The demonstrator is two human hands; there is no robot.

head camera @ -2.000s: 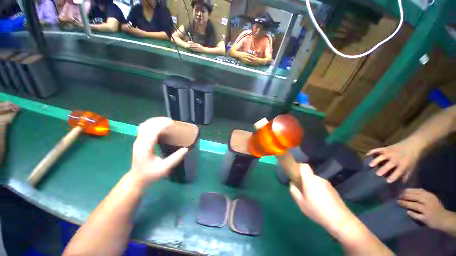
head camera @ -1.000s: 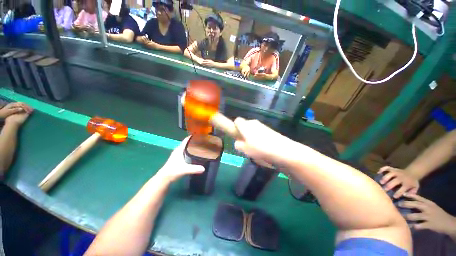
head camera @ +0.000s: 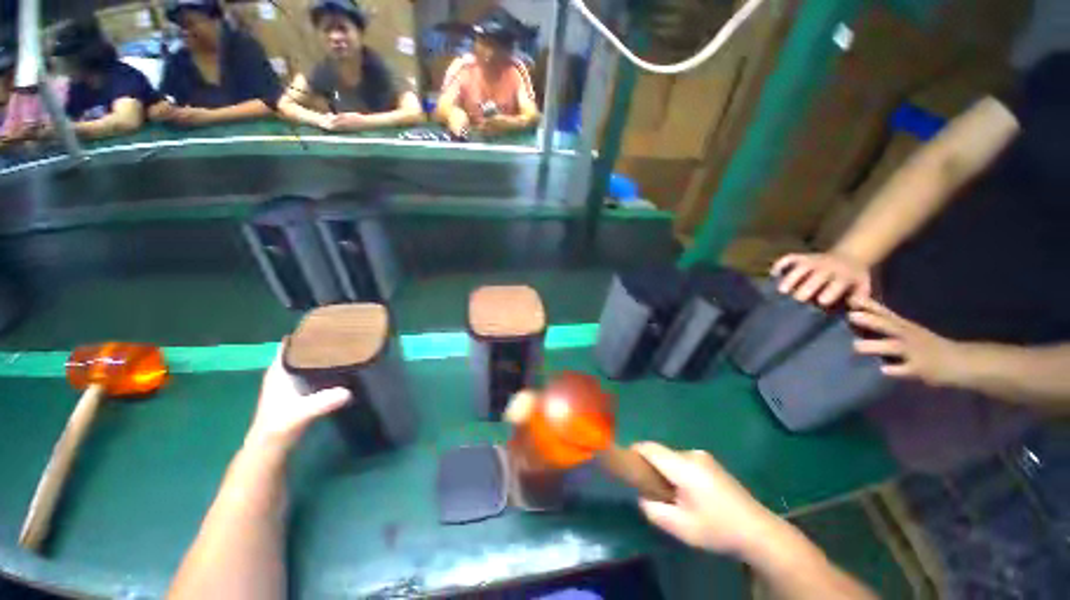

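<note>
My left hand (head camera: 289,404) grips the side of a grey and black speaker cabinet (head camera: 381,399) with a wood-grain top cover (head camera: 339,335) on it. A second cabinet (head camera: 505,368) with a wood-grain top stands upright to its right, untouched. My right hand (head camera: 692,498) holds the mallet by its handle; its orange-red head (head camera: 571,420) is low, in front of that second cabinet. A loose dark cover (head camera: 472,483) lies on the bench. Another loose cover (head camera: 537,486) beside it is partly hidden by the mallet head.
A second mallet (head camera: 106,387) lies at left. Two cabinets (head camera: 315,260) stand on the belt behind the green rail. At right, black-topped cabinets (head camera: 643,322) stand near a person's hands (head camera: 868,307), which rest on further cabinets. Seated people are opposite.
The mallet has come down from above the left cabinet to low at the right. My left hand still holds that cabinet. The camera view has turned right.
</note>
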